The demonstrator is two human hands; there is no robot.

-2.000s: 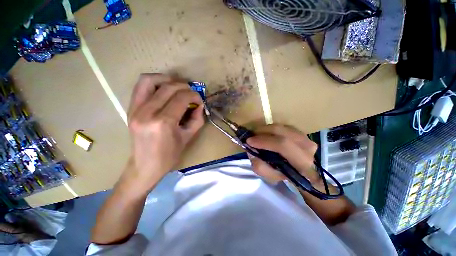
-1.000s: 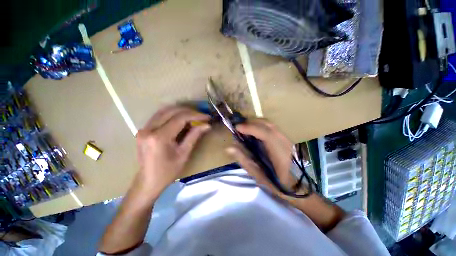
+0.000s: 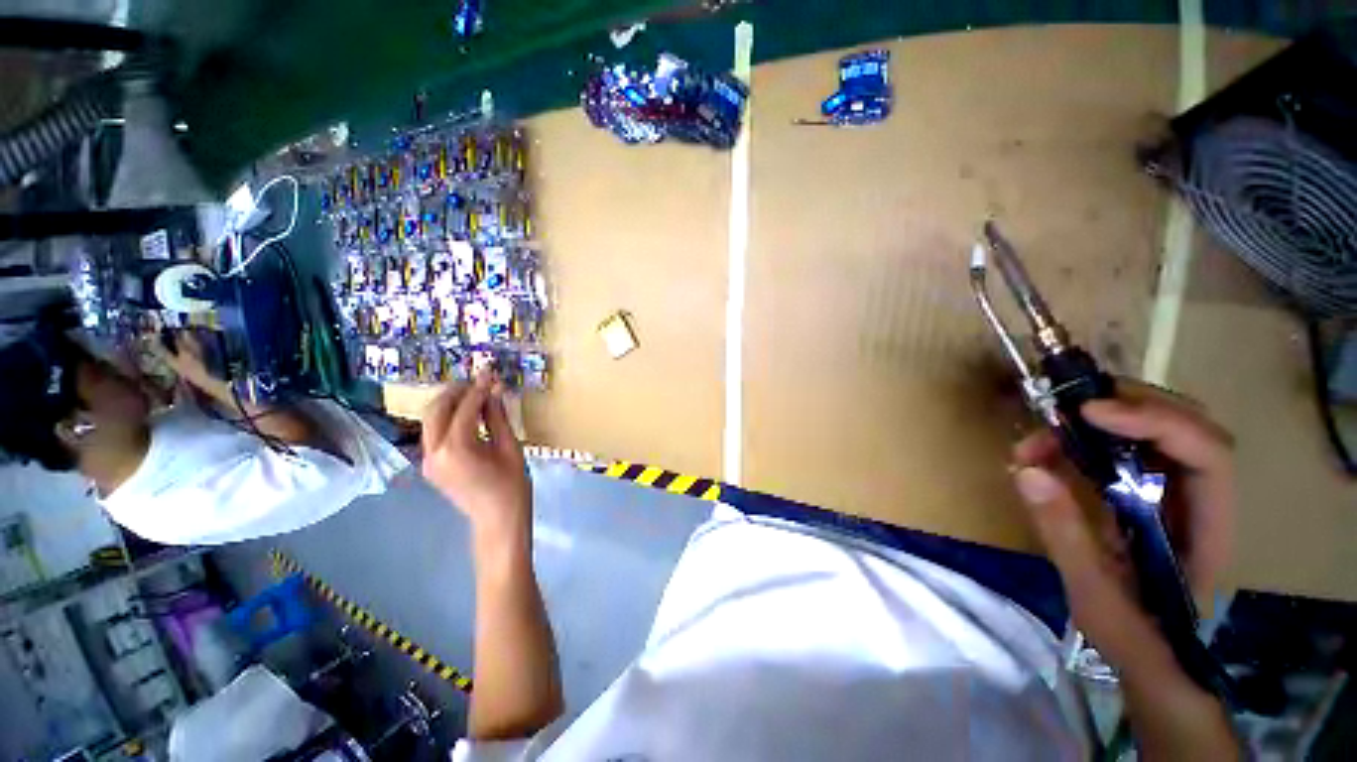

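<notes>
My right hand (image 3: 1139,499) grips the black-handled soldering iron (image 3: 1094,410) over the cardboard at the right. Its long metal tip and the thin tube beside it point up and left, touching nothing that I can see. My left hand (image 3: 476,447) is at the near edge of the crowded clear assembly tray (image 3: 432,268), fingertips close together at its lowest row; whether a piece is between them is too small to tell. One small white battery (image 3: 616,334) with yellow edges lies on the cardboard between my hands.
A tangled pile of blue circuit boards (image 3: 670,101) and a separate blue board (image 3: 859,90) lie at the far edge. The fume fan (image 3: 1272,179) stands at the right. Another person (image 3: 223,462) sits at the left by a white reel (image 3: 186,289). Pale tape strips cross the cardboard.
The view has swung left. My left hand has left the work at the iron tip and moved to the assembly tray. My right hand still holds the iron, now apart from my left.
</notes>
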